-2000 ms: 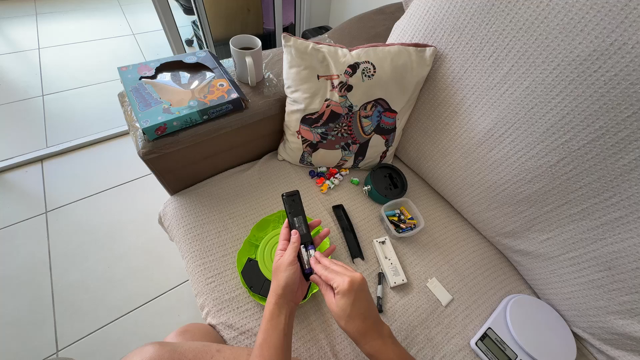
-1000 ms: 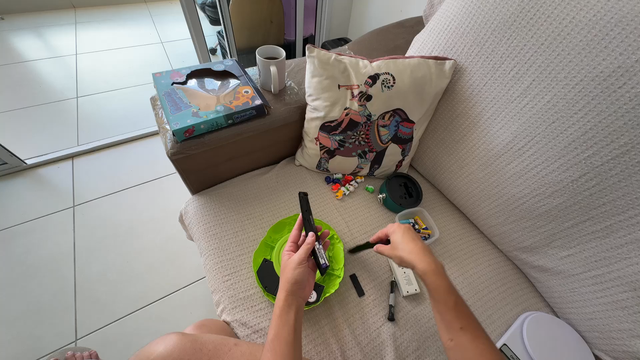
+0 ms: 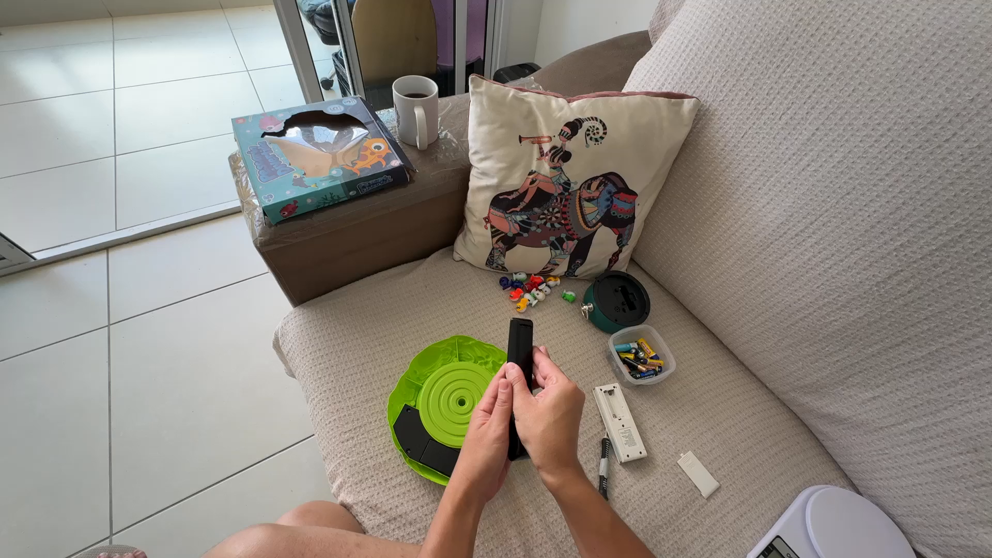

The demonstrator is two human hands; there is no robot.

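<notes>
A black remote control (image 3: 520, 341) stands nearly upright in the picture, held between my left hand (image 3: 487, 434) and my right hand (image 3: 549, 415). Both thumbs press against it near its middle, and part of it is hidden behind the fingers. Beneath and left of the hands lies a round green plastic toy base (image 3: 461, 399) with a black cover on its lower left. To the right are a white remote control (image 3: 620, 426) with its battery compartment exposed, a white battery cover (image 3: 699, 474), a black-and-white pen-like object (image 3: 604, 465) and a clear plastic tub (image 3: 665, 370) of batteries.
Small colourful toy fish (image 3: 535, 291) and a dark green round device (image 3: 618, 301) lie near the elephant-print cushion (image 3: 573, 178). A toy box (image 3: 310, 167) and a mug of dark liquid (image 3: 415, 116) stand on the sofa armrest. A white kitchen scale (image 3: 849, 527) is at lower right.
My right hand has moved left from beside the battery tub to the black remote. The black cover lying on the sofa two seconds ago is gone from there.
</notes>
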